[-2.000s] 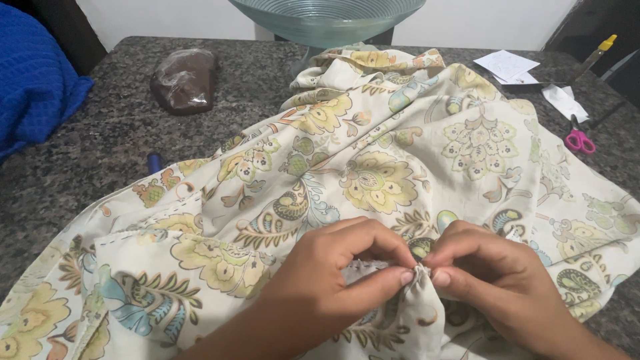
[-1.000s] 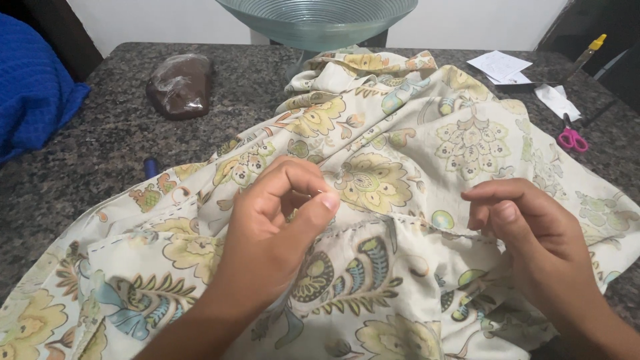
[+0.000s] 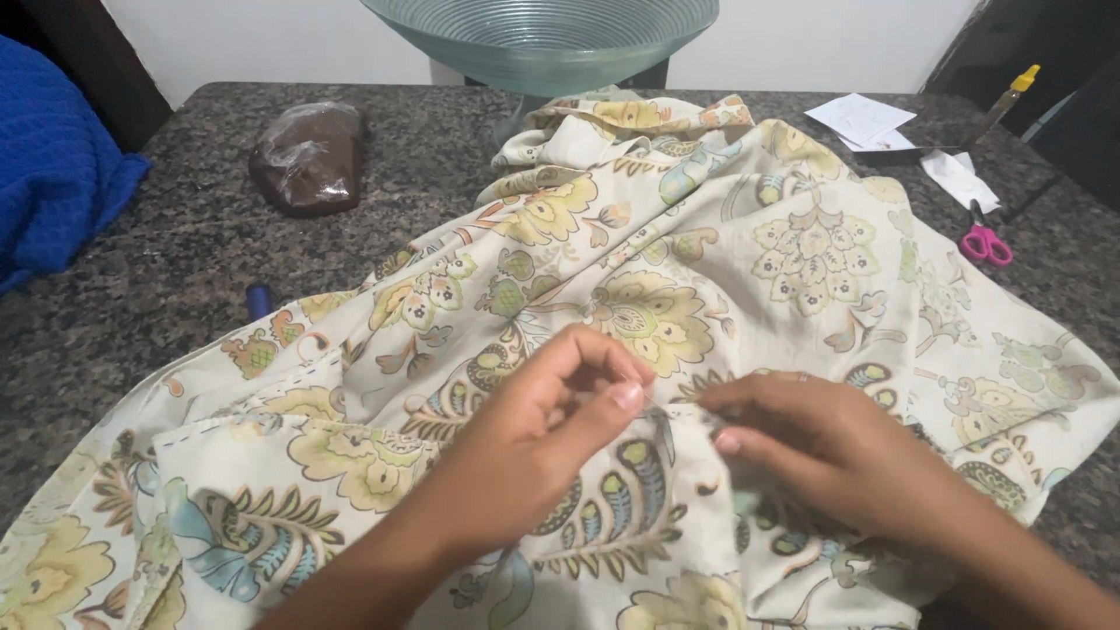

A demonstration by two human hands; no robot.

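Note:
A cream fabric with a floral and paisley print (image 3: 647, 324) spreads in folds over the granite surface. Dark running stitches follow its seam at the left. Pinched between thumb and forefinger of my left hand (image 3: 560, 420) is a thin sewing needle (image 3: 654, 406), seen only in part, just left of the seam. My right hand (image 3: 805, 429) has its thumb and fingertips at the fabric's edge; the blur hides how firmly they hold it. A dark blue thread spool (image 3: 259, 301) touches the fabric's left border.
On the granite top (image 3: 210, 219) lie a plastic-wrapped brown block (image 3: 311, 162), papers (image 3: 862, 120), a crumpled white paper (image 3: 960, 179), pink-handled scissors (image 3: 986, 244) and a yellow-capped tube (image 3: 1006, 101). A ribbed glass bowl (image 3: 542, 44) stands behind; blue cloth (image 3: 52, 166) lies left.
Two seconds ago both hands pinched the fabric together; one second ago they were apart and off it. Now they have come close together again at the seam.

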